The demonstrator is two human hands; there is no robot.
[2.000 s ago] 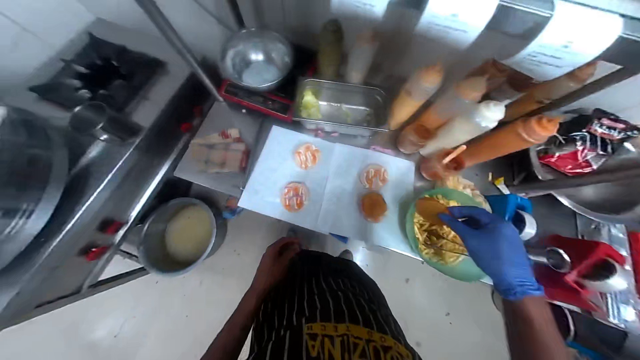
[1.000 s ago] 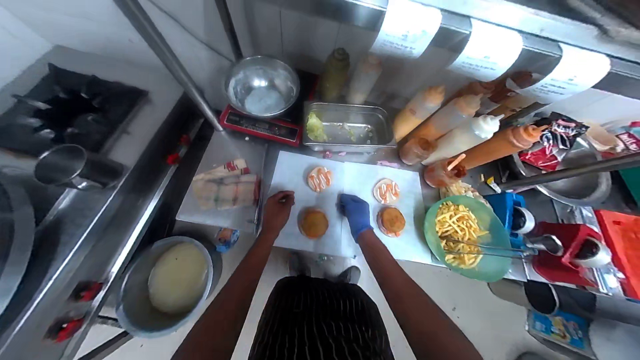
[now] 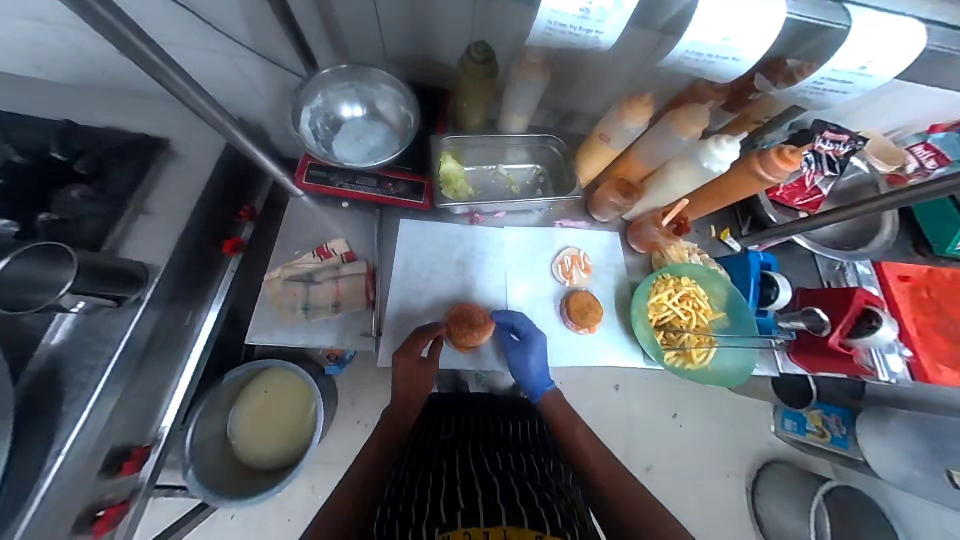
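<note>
A closed burger with a seeded bun top rests on the left sheet of white paper. My bare left hand holds its left side with thumb and fingers. On its right side are the fingertips of my right hand, in a blue glove. On the right sheet of paper, a sauced bun half lies above a bun base topped with a round brown patty. A green bowl of fries with metal tongs in it stands further right.
Behind the papers are a steel tray with lettuce, a steel bowl on a red scale, and several sauce bottles. Wrapped food lies left. A pot of pale batter stands low left; a stove is further left.
The sauced bun half from the left paper now tops the patty there as a closed burger. Both hands have come together around it. Earlier, my right hand was at the fries holding a patty.
</note>
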